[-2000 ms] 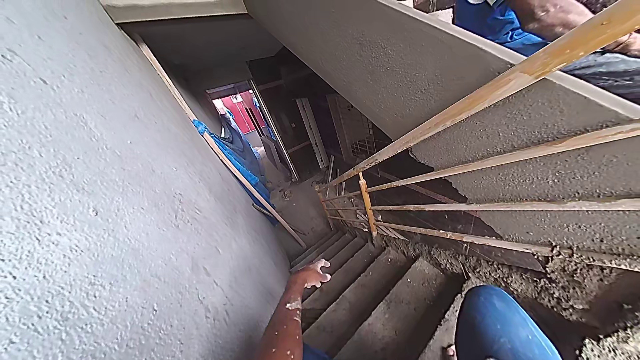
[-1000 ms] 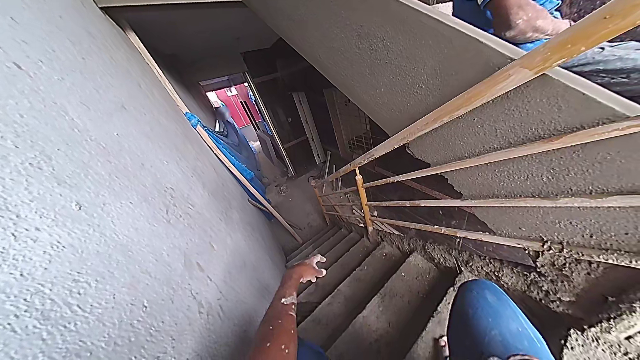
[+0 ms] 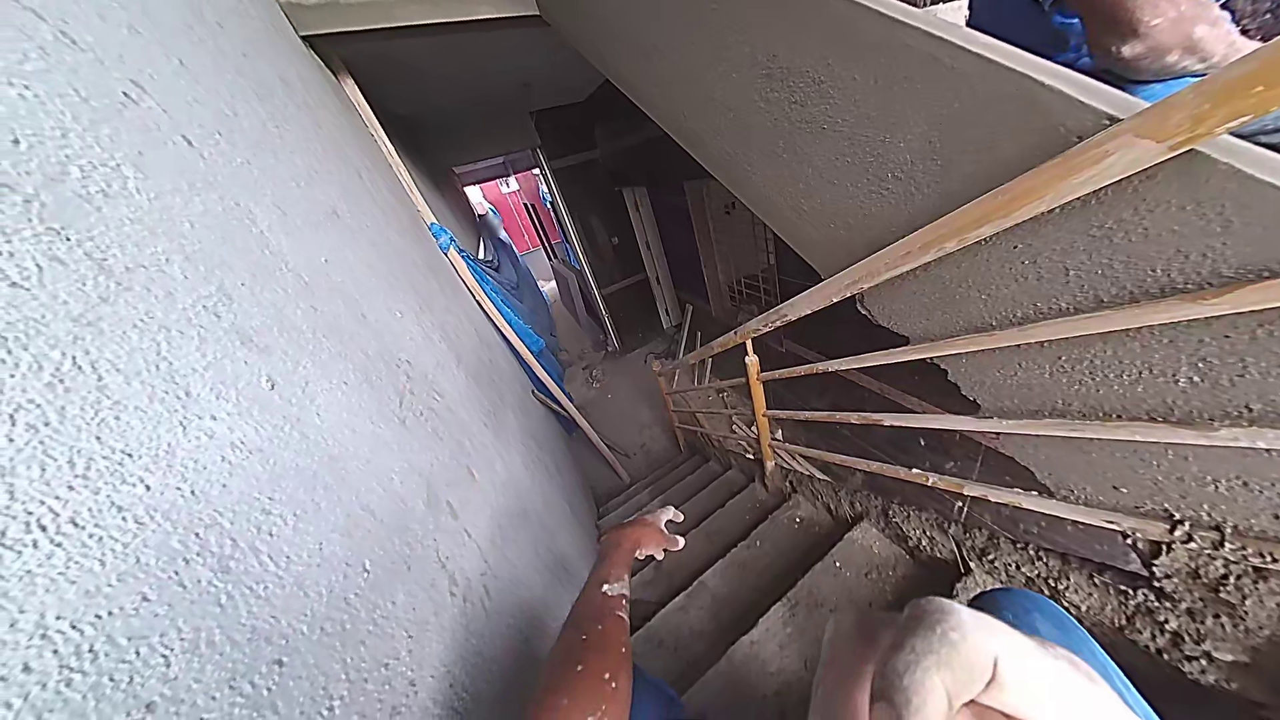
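Observation:
My left hand (image 3: 650, 535), spotted with pale plaster, reaches out over the concrete stairs (image 3: 730, 560) with its fingers apart and slightly bent; it holds nothing. My right hand (image 3: 940, 660), coated with pale plaster, is at the bottom right beside my knee in blue cloth (image 3: 1060, 630). Its fingers are bent and partly cut off by the frame edge, so what it holds, if anything, cannot be told. Left of my left arm rises a rough plastered wall (image 3: 300, 400). A metal railing with worn yellow paint (image 3: 960, 225) runs down the stairs' right side.
Loose mortar (image 3: 1130, 620) lies along the stair edge under the railing. A wooden pole (image 3: 530, 360) and a blue tarpaulin (image 3: 510, 310) lean at the left wall lower down. Boards (image 3: 650, 255) stand near a doorway below. Another person's arm (image 3: 1150, 35) shows at the top right.
My right hand has come into view at the bottom right, in front of my knee. My left hand stays over the stairs with its fingers apart.

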